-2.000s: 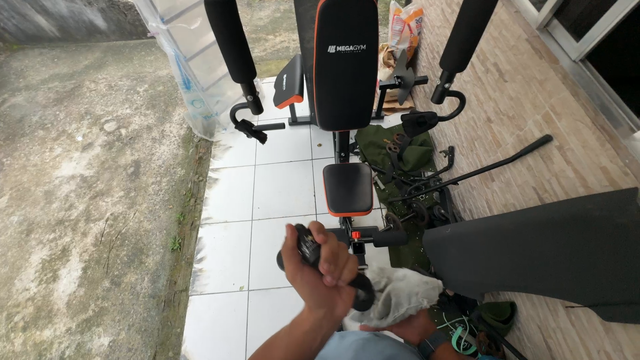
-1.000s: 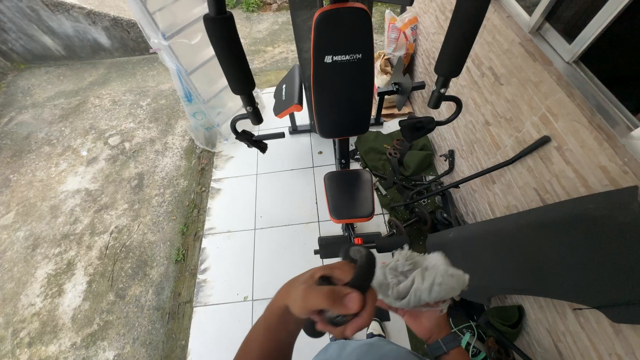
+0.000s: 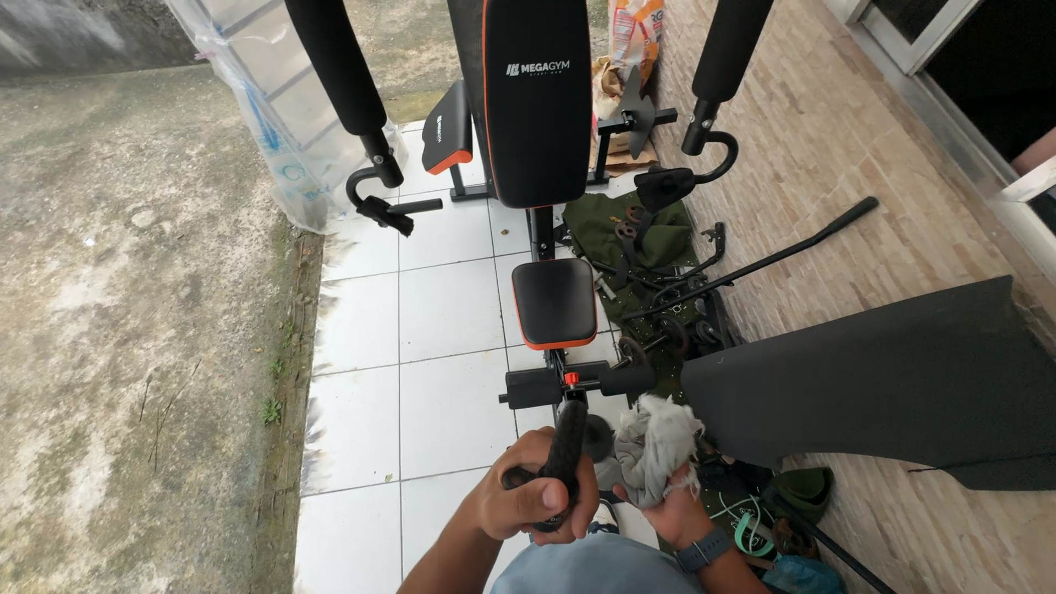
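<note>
My left hand [image 3: 532,491] grips a black textured handle [image 3: 565,445], held upright in front of my lap. The handle's lower part is hidden by my fingers. My right hand [image 3: 678,511], with a dark watch on its wrist, holds a bunched grey-white rag [image 3: 656,445] just to the right of it. Beyond both hands is a home gym machine with black foam rollers [image 3: 532,388], a small square seat [image 3: 554,303] and a tall backrest [image 3: 538,107]. Its two padded press arms hang at the left [image 3: 342,74] and right [image 3: 730,58].
A green cloth bag [image 3: 664,235] and metal parts lie on the floor right of the machine. A long black bar [image 3: 767,260] and a dark curved panel [image 3: 858,379] are by the tiled wall. Plastic sheeting [image 3: 289,148] is at the upper left, above rough concrete [image 3: 148,330].
My left hand has turned the black handle to a different angle. The rag in my right hand has shifted and been bunched differently.
</note>
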